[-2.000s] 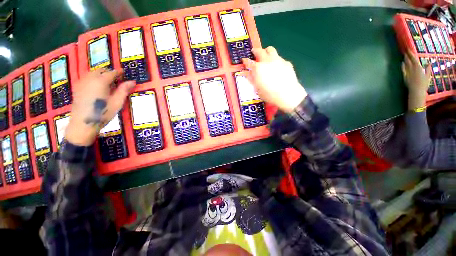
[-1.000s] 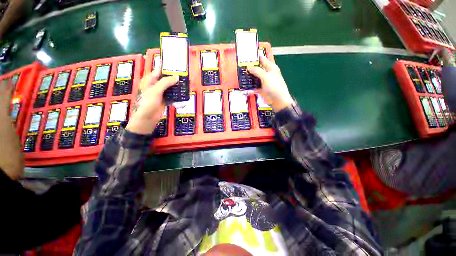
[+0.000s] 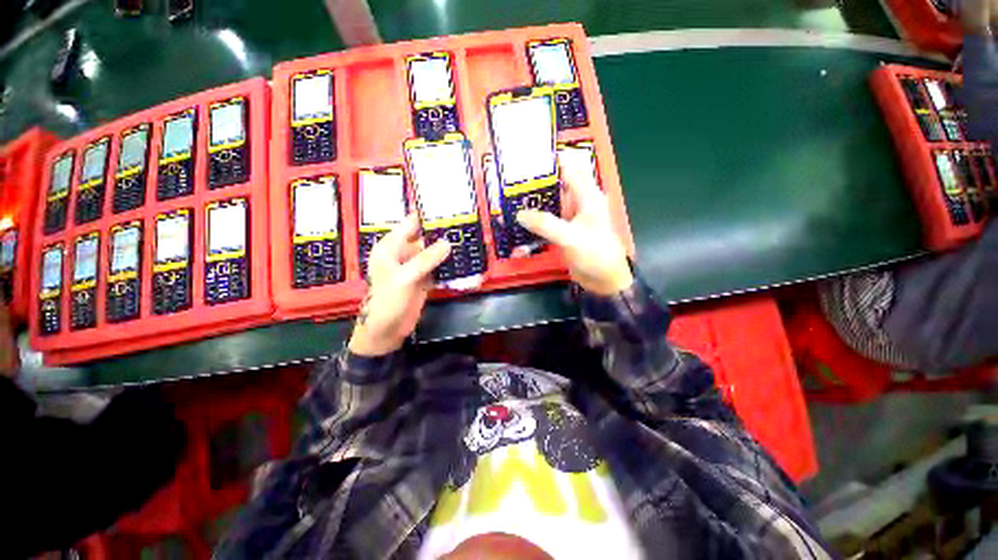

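My left hand (image 3: 396, 287) holds a black keypad phone (image 3: 443, 197) with yellow trim and a bright white screen, its thumb on the keypad. My right hand (image 3: 585, 235) holds a second such phone (image 3: 523, 148), also lit white, its thumb near the navigation key. Both phones are above the red tray (image 3: 282, 235) in front of me and hide part of its lower row. In its upper row, two pockets show plain red, one between the first and middle phones (image 3: 312, 115), one between the middle and last phones.
A second red tray (image 3: 258, 131) with lit phones adjoins on the left. Another red tray (image 3: 914, 164) lies at the right, near another person's grey sleeve (image 3: 947, 317). A few phones lie on the green surface at upper left. Red stools (image 3: 744, 361) show below the edge.
One second ago the two phones were held wide apart over the upper row. Now they are close together and lower, nearer to me. The view has shifted.
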